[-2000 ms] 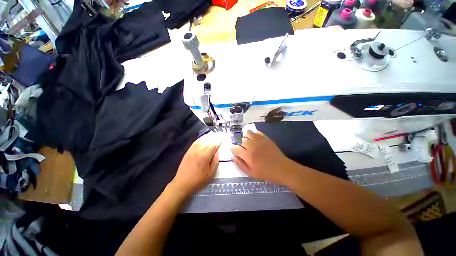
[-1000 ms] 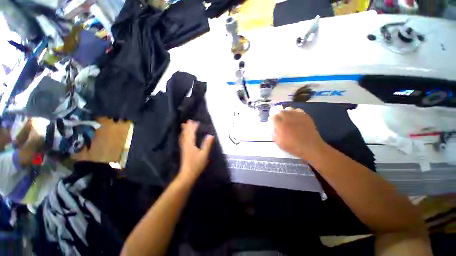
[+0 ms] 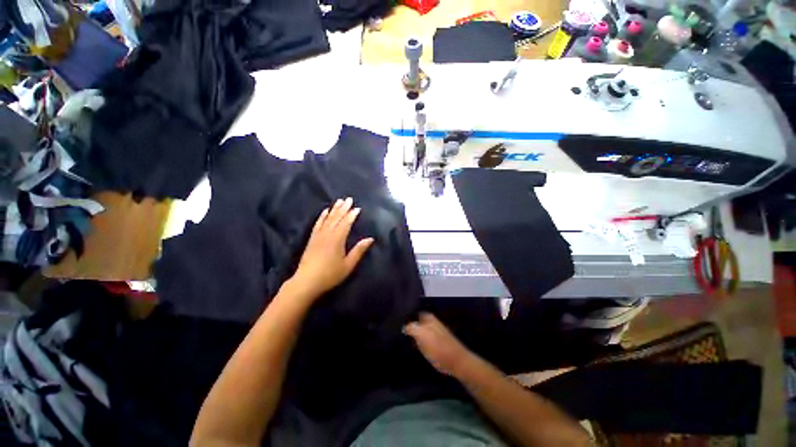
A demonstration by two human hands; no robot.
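Observation:
A large black garment panel (image 3: 236,192) with a curved top edge lies left of the presser foot (image 3: 437,182) and hangs over the table's front edge. My left hand (image 3: 330,249) lies on it, palm down with fingers and thumb spread. My right hand (image 3: 432,342) is at the panel's right edge, below the table's front edge, with its fingers closed on the black cloth. A stack of narrow black cut pieces (image 3: 515,231) lies right of the presser foot, partly over the ruled front edge.
The white machine head (image 3: 541,113) spans the right. A crumpled black pile (image 3: 166,96) lies upper left. Orange-red scissors (image 3: 716,264) lie at the right, near white labels (image 3: 635,244). A square black piece (image 3: 476,42) and thread cones (image 3: 621,48) are behind. A wooden surface (image 3: 109,231) is left.
The black panel has moved right and spread out flatter beside the presser foot. My right hand has left the foot and come down to the panel's lower right edge. My left hand now presses on the cloth.

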